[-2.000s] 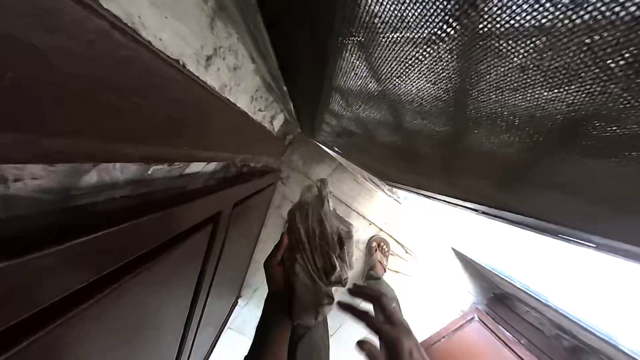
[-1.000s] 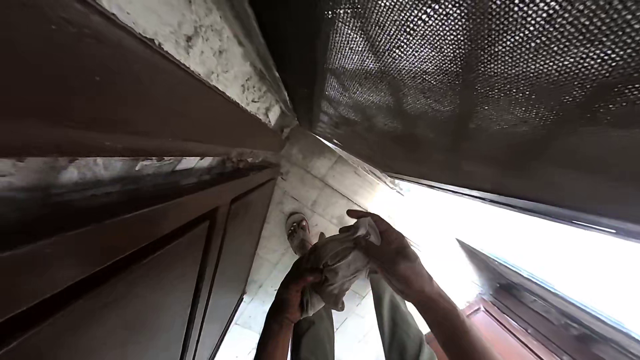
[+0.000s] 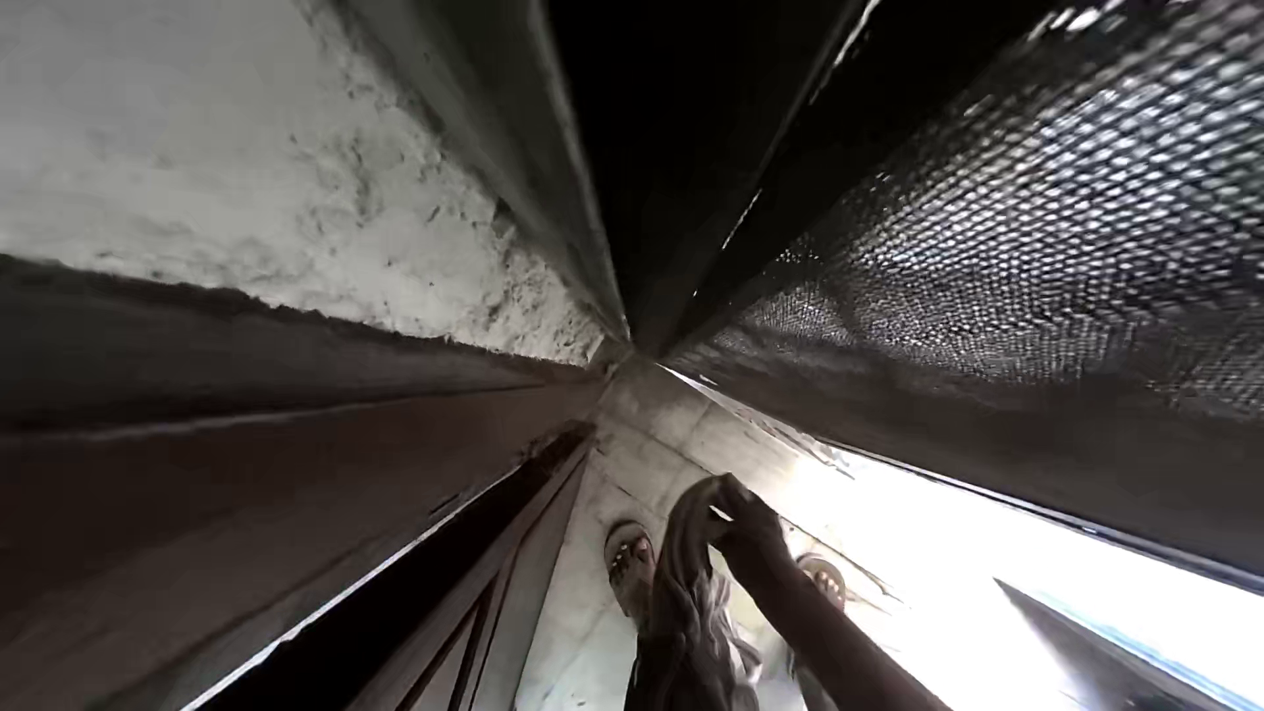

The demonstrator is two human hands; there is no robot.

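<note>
A thin, crumpled grey-brown cloth (image 3: 691,573) hangs in folds in the lower middle of the head view, above the floor. My right hand (image 3: 746,528) pinches its upper edge, the fingers bent and pointing left, with a small gap of light between the hand and the cloth. The forearm comes in from the bottom right. Of my left hand I can make out no fingers; a dark shape at the cloth's lower left may be part of it, but folds and shadow hide it.
A brown panelled wooden door (image 3: 533,563) and its frame stand at left, below a rough plastered wall (image 3: 247,168). A dark mesh screen (image 3: 1066,217) fills the upper right. My sandalled feet (image 3: 630,563) are on pale floor tiles (image 3: 652,464). Bright light enters at lower right.
The cloth was bunched between both hands a second ago; now it hangs longer, with my right hand at its top edge. The view has tilted, showing more of the wall and mesh.
</note>
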